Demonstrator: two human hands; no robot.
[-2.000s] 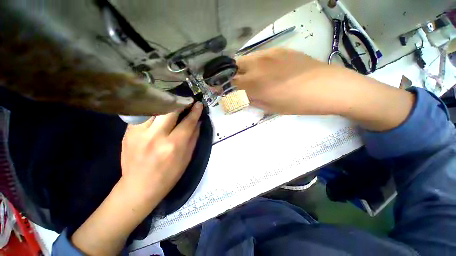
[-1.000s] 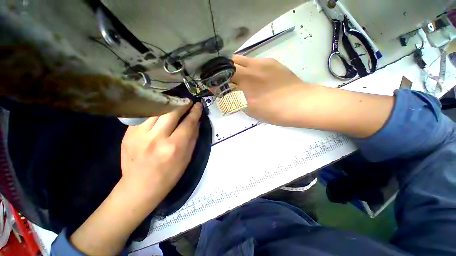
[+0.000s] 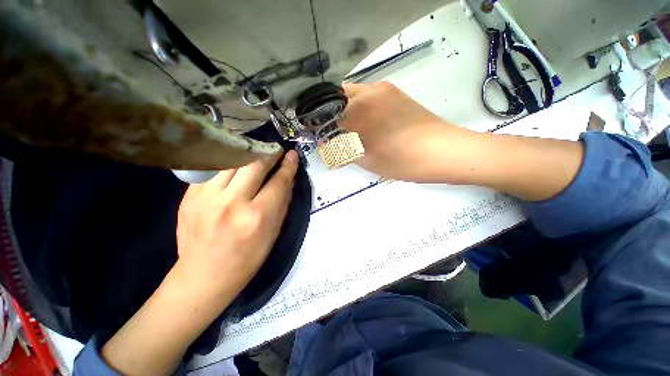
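A dark fabric piece lies under the machine head and over the table at the left, its curved edge running down past my wrist. My left hand lies flat on the fabric, fingertips pressing it beside the presser foot. My right hand is behind the tension assembly; its fingers are hidden by the dark disc and the cream ribbed knob, so what they hold cannot be seen.
The machine head fills the upper left. Tweezers-like metal tool lies behind my right hand. Black-handled scissors lie at upper right. A printed ruler runs along the table's front edge. A red basket is at lower left.
My right hand and forearm have shifted slightly from two seconds ago, uncovering more of the scissors' handle. My left hand and the fabric look nearly unmoved.
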